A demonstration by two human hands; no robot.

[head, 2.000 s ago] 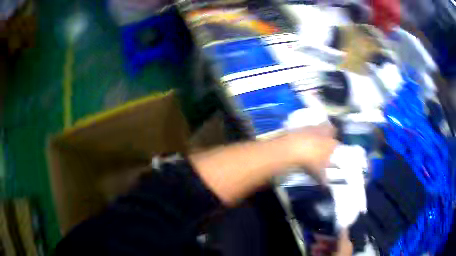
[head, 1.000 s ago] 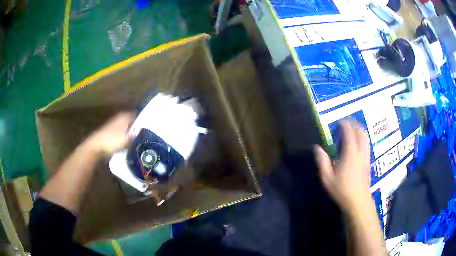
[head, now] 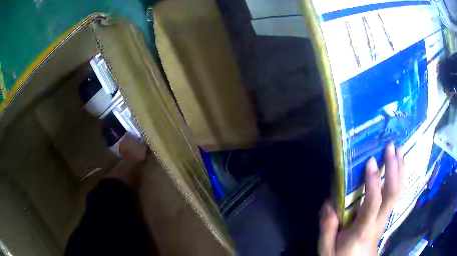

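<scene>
My left hand (head: 132,152) is down inside the brown carton (head: 155,135), its fingers on the near end of a white unit with a dark round face (head: 116,129). The hand is dim and its far fingers are hidden. A similar white and dark unit (head: 100,95) lies just beyond it, and both are against the carton's right wall. My right hand (head: 368,200) is bare and holds nothing. Its fingers are spread on the printed cardboard on the bench, with the thumb at the bench's edge.
The bench's yellowish edge (head: 328,107) runs down the view, right of the carton. A brown cardboard piece (head: 203,75) and dark material (head: 290,90) are between them. A dark part (head: 448,72) is at the far right. Green floor (head: 45,25) shows at the upper left.
The view has moved in closer over the carton. My left hand has taken the white unit lower, to the carton's right wall. My right hand has come down onto the bench's edge.
</scene>
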